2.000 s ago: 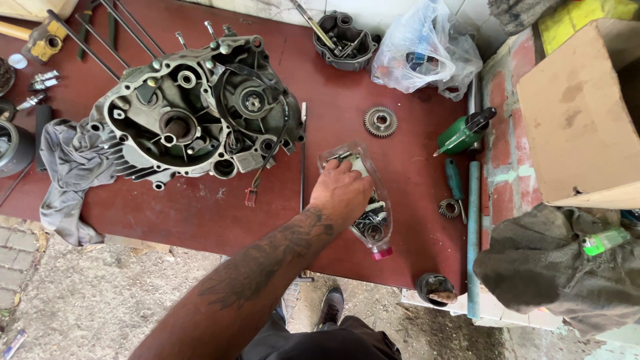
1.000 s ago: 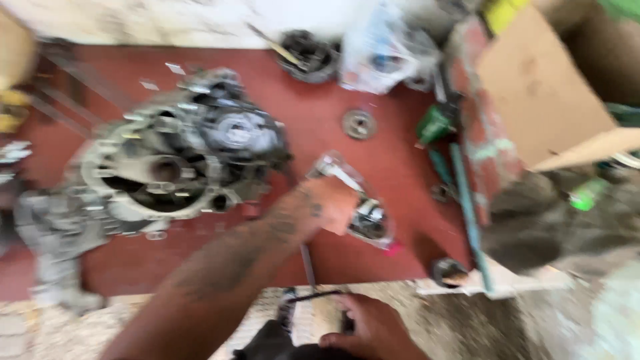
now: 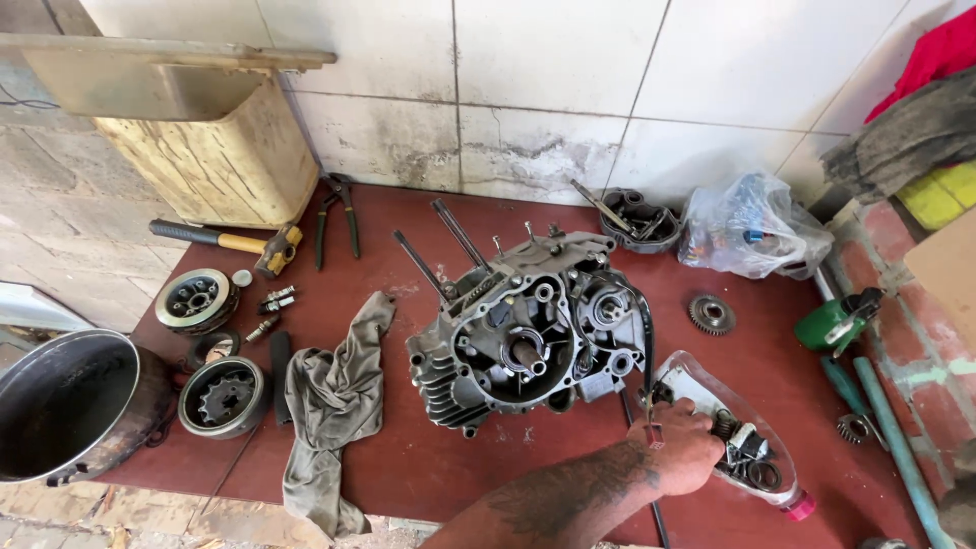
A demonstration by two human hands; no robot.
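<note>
My left hand (image 3: 682, 446) reaches from the bottom of the head view to the left side of a cut-open clear plastic bottle (image 3: 778, 442) with a pink cap. Its fingers are bent over the bottle's edge; whether they grip anything is hidden. Small metal parts, a spring and rings (image 3: 764, 474) lie in the bottle. Left of it stands a motorcycle engine crankcase (image 3: 526, 335) with its side open and long studs rising from the cylinder end. A black cable with a red connector (image 3: 654, 435) hangs from it at my wrist. My right hand is out of view.
On the red tabletop (image 3: 457, 480) lie a gear (image 3: 711, 315), a grey rag (image 3: 335, 389), a hammer (image 3: 278, 252), pliers (image 3: 335, 217), spark plugs (image 3: 276, 299) and a flywheel rotor (image 3: 225, 398). A plastic bag (image 3: 755, 229), a green bottle (image 3: 831, 328) and a blue-green pipe (image 3: 900, 450) are at the right.
The view has swung up and left. My right hand, low in the frame one second ago, has gone out of view. My left hand stays at the cut bottle, now over its left edge.
</note>
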